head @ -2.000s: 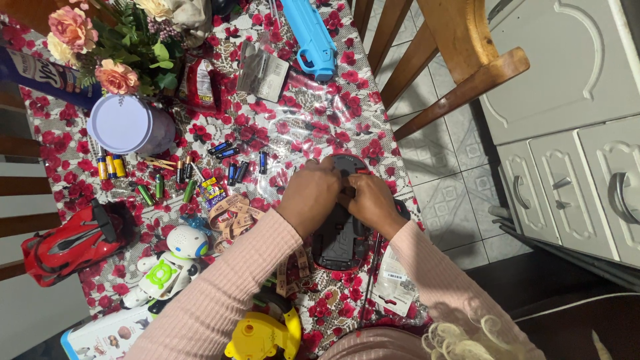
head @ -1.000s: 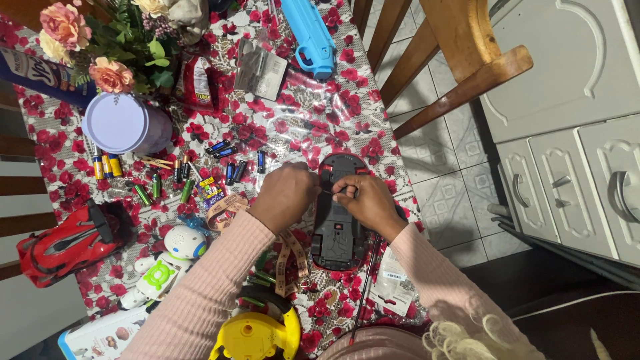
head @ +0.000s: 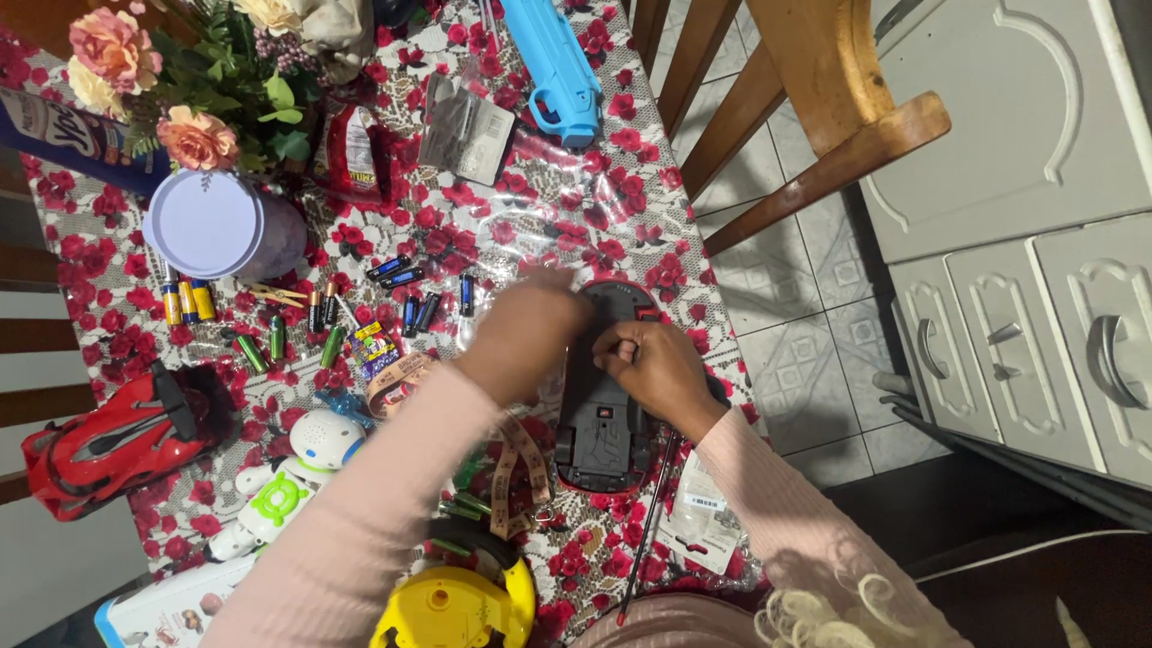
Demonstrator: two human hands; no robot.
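Observation:
A toy car (head: 605, 414) lies upside down on the flowered tablecloth, its dark underside up and red edges showing. Over its upper right part is my right hand (head: 655, 364), fingers curled and thumb near the fingertips; whether something small is between them cannot be told. My left hand (head: 531, 333), blurred, is at the car's upper left, and its fingertips are unclear. Left of it lie several blue and black batteries (head: 466, 295), with green batteries (head: 277, 337) and yellow batteries (head: 187, 301) farther left. A thin dark rod with a red tip (head: 646, 531) lies below the right hand.
A red toy car (head: 117, 441), a white toy robot (head: 283, 486) and a yellow toy steering wheel (head: 450, 607) lie left and below. A lidded tub (head: 205, 223), flowers (head: 198, 135) and a blue toy gun (head: 562, 72) stand or lie farther up. A wooden chair (head: 828, 171) is at the right.
Both hands were together over the car two seconds ago; now they are apart, and more of its underside shows. The left hand has moved a little up since one second ago.

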